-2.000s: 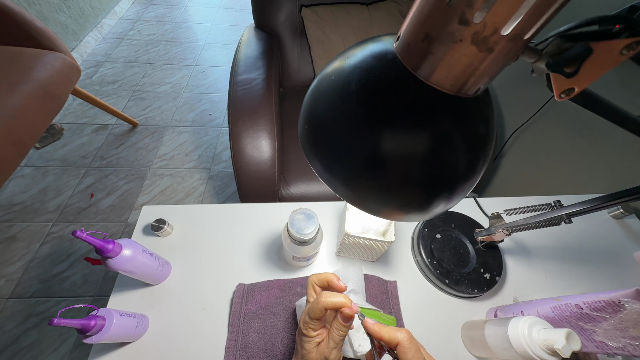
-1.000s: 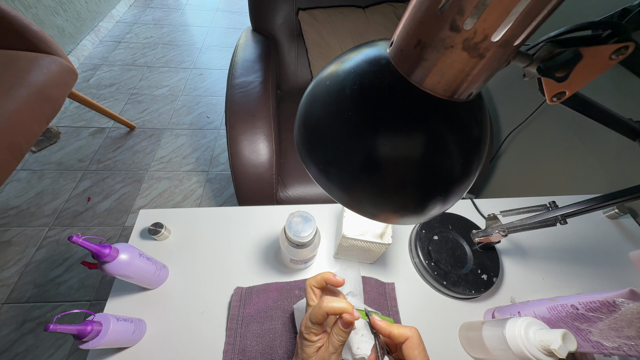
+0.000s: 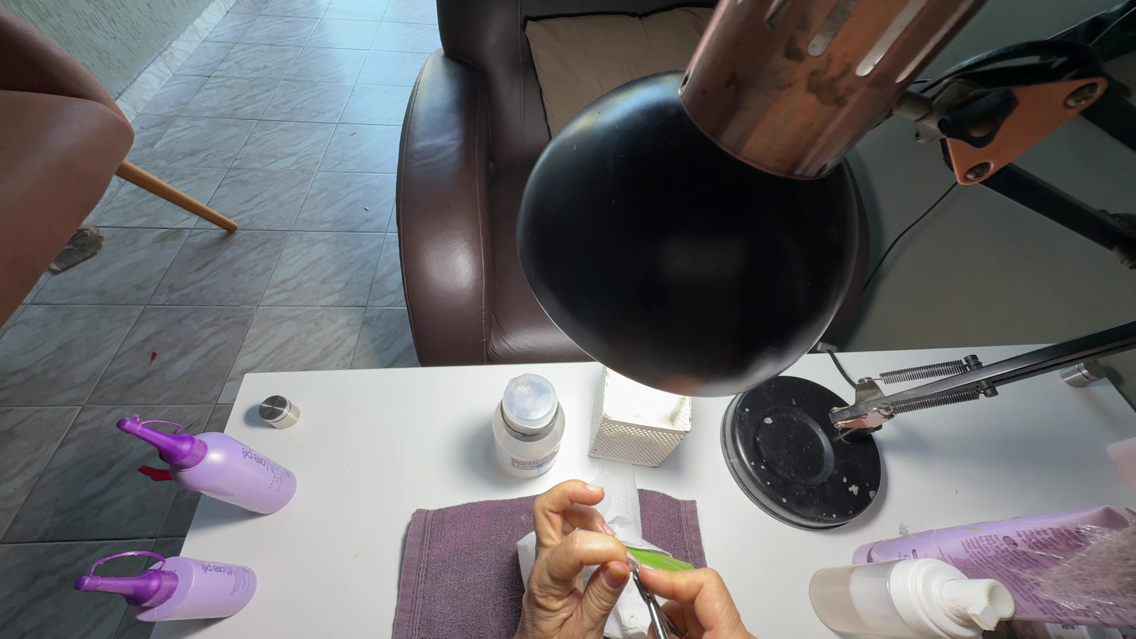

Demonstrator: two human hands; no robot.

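Note:
Over a purple towel point(image 3: 461, 555) with white tissue point(image 3: 621, 506) on it, my two hands meet at the bottom centre. My right hand point(image 3: 697, 603) grips a slim metal hand tool point(image 3: 652, 608), likely a cuticle nipper, whose tip is at a fingertip of my left hand point(image 3: 572, 568). The left hand's fingers are bent, thumb and fingertip close together at the tool's tip. A bright green strip-like object point(image 3: 657, 559) lies just behind the right fingers; how it is held cannot be told.
A clear pump bottle point(image 3: 530, 426) and white mesh box point(image 3: 641, 426) stand behind the towel. Purple bottles point(image 3: 240, 470) are left. The black lamp shade point(image 3: 688, 240) hangs above, its round base point(image 3: 803, 453) at right, near a foam bottle point(image 3: 905, 599) and purple packet point(image 3: 1003, 550). A brown armchair point(image 3: 444, 213) stands beyond.
The green object, low beside the right fingers two seconds ago, has shifted and shows partly behind them. The metal tool stays at the left fingertip, with small movements of the right hand.

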